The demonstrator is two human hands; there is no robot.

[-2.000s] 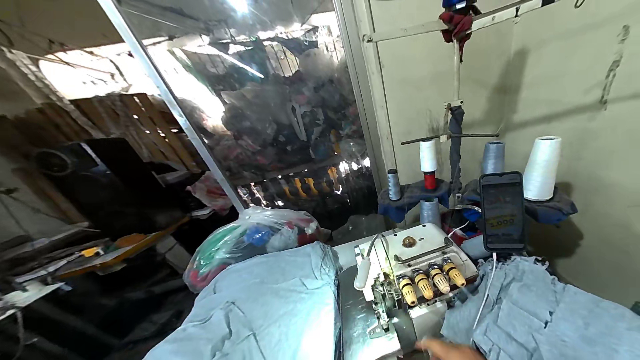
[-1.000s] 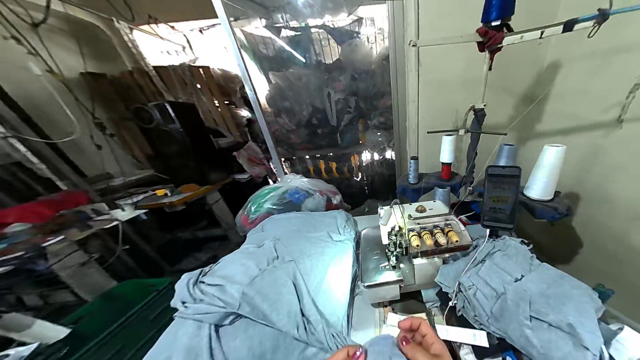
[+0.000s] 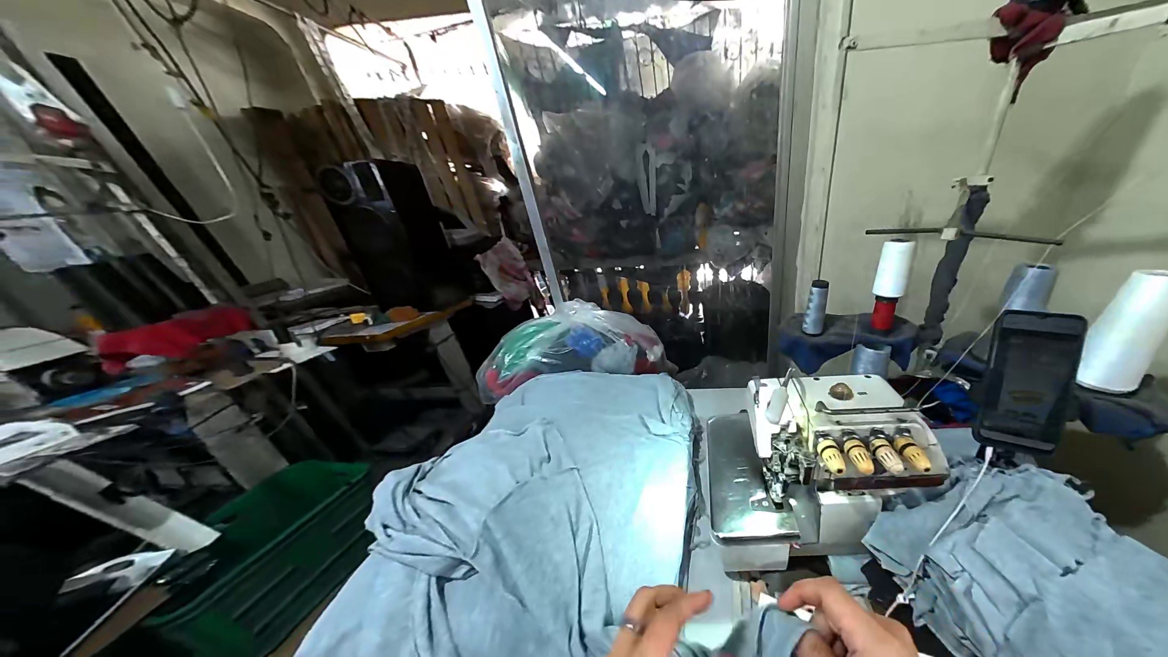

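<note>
At the bottom edge, my right hand (image 3: 849, 620) pinches a small piece of light blue fabric (image 3: 771, 630). My left hand (image 3: 659, 622) is just left of that piece, fingers bent, at the edge of a large pile of light blue fabric (image 3: 584, 493); whether it grips anything is unclear. Beyond both hands stands a white overlock sewing machine (image 3: 849, 392) with several yellow tension dials and a metal plate at its left. More light blue fabric (image 3: 1040, 557) lies crumpled to the right of the machine.
A phone (image 3: 1029, 379) on a holder and white thread cones (image 3: 1127, 328) stand behind the right pile. A filled clear plastic bag (image 3: 575, 342) sits behind the large pile. A green plastic crate (image 3: 265, 547) is at lower left, near a cluttered table (image 3: 383, 324).
Two seconds ago only one hand showed, near the machine; now both are at the bottom edge. A white strip seen by the right hand one second ago is mostly out of sight. The view has swung left.
</note>
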